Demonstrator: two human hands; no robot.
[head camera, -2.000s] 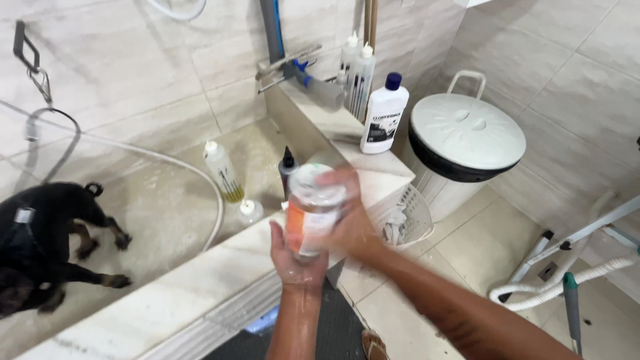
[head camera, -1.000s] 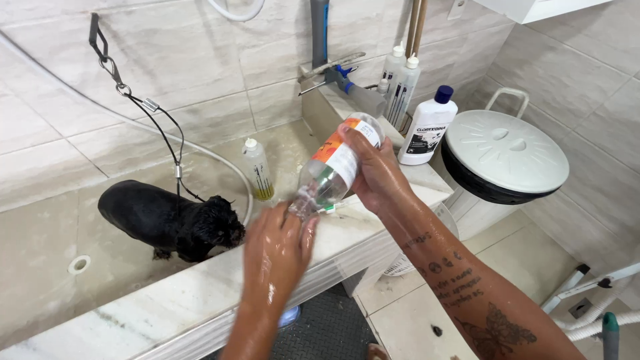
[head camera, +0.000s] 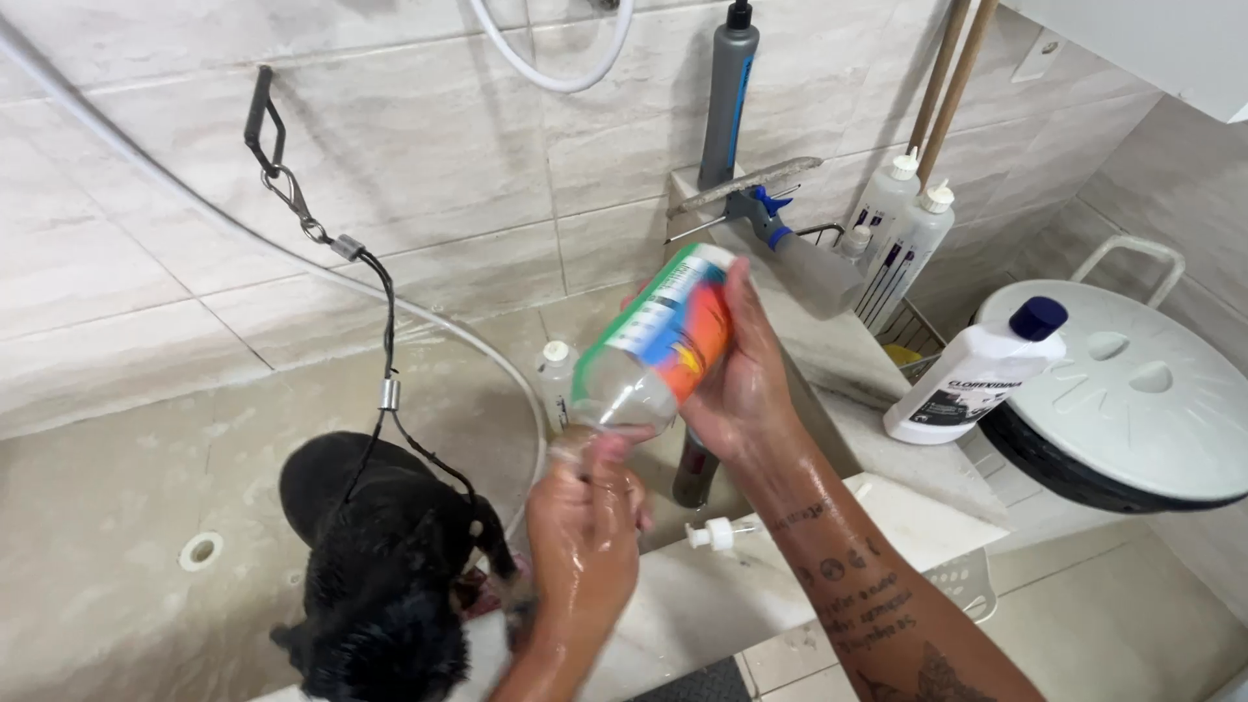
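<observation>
My right hand grips a clear plastic bottle with a colourful label around its body; the bottle is tilted, its neck end down to the left. My left hand is closed around that lower end, which its fingers hide. Below the bottle, a white pump top lies on the marble ledge. A wet black dog stands in the tub at the left, held by a cable loop leash clipped to a wall hook. A dark bottle stands partly hidden behind my right wrist.
A capped bottle stands in the tub near a white hose. On the right ledge are a white bottle with a dark blue cap, a spray bottle and a tall grey bottle. A lidded bin stands beyond.
The dog has moved nearer to the ledge and my left arm. The held bottle was tilted one second ago too, with both hands on it. The view has moved closer to the tub.
</observation>
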